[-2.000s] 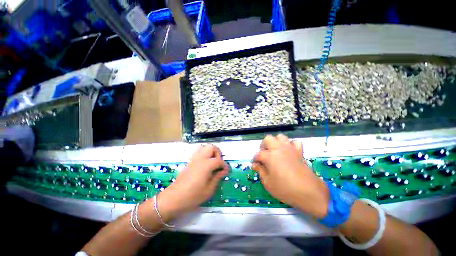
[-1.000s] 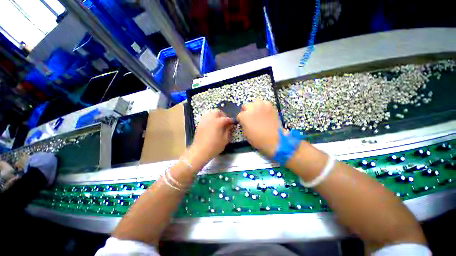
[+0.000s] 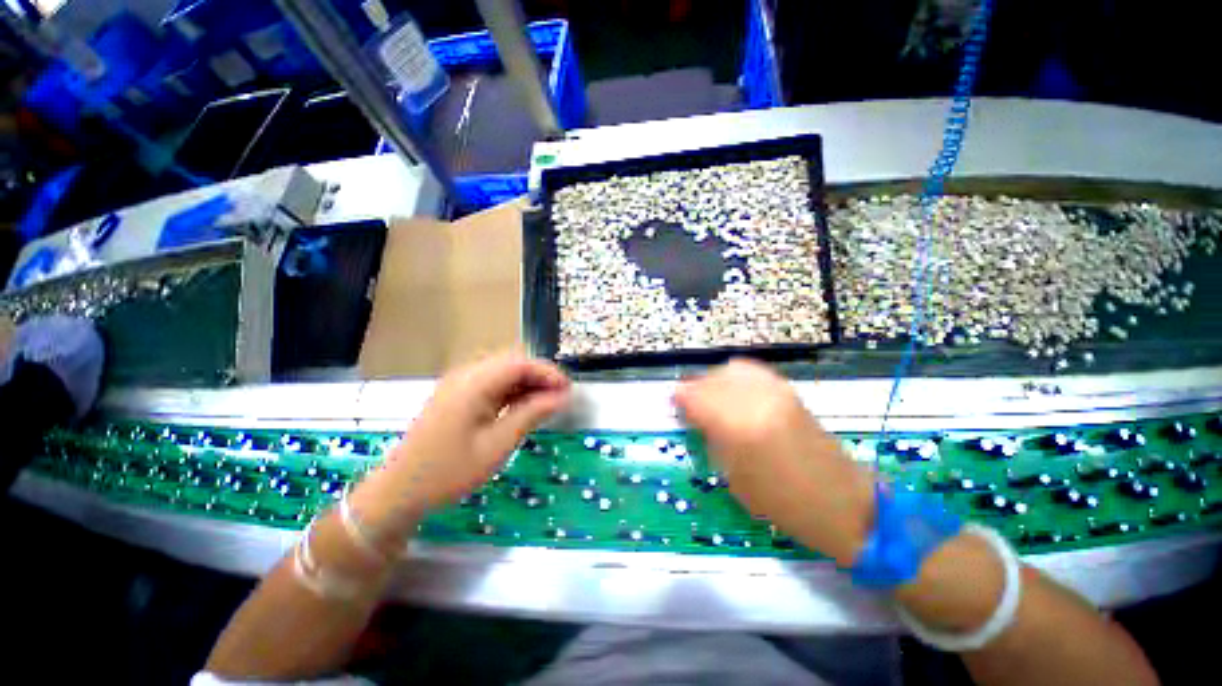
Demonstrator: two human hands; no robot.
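Green circuit boards (image 3: 603,516) lie in a row in front of me, dotted with dark cylinders with bright tops. My left hand (image 3: 483,422) is over the boards' back edge, thumb and fingers bent towards each other. My right hand (image 3: 751,422) is over the boards to the right, fingers curled down. The hands are apart. Any small part between the fingertips of either hand is too small or blurred to tell. The black tray (image 3: 826,255) stands behind the hands, holding pale small components (image 3: 590,255) around a bare dark patch.
A heap of pale parts (image 3: 992,268) lies in the trough at right, with a blue coiled cord (image 3: 954,121) hanging before it. Brown cardboard (image 3: 442,302) and a dark tray (image 3: 324,308) are left. A neighbour's gloved hand (image 3: 60,355) is far left. A pale rail (image 3: 643,590) runs in front.
My hands were over the boards, then together at the black tray's parts. Now they are back over the boards and farther apart. The camera view has also shifted.
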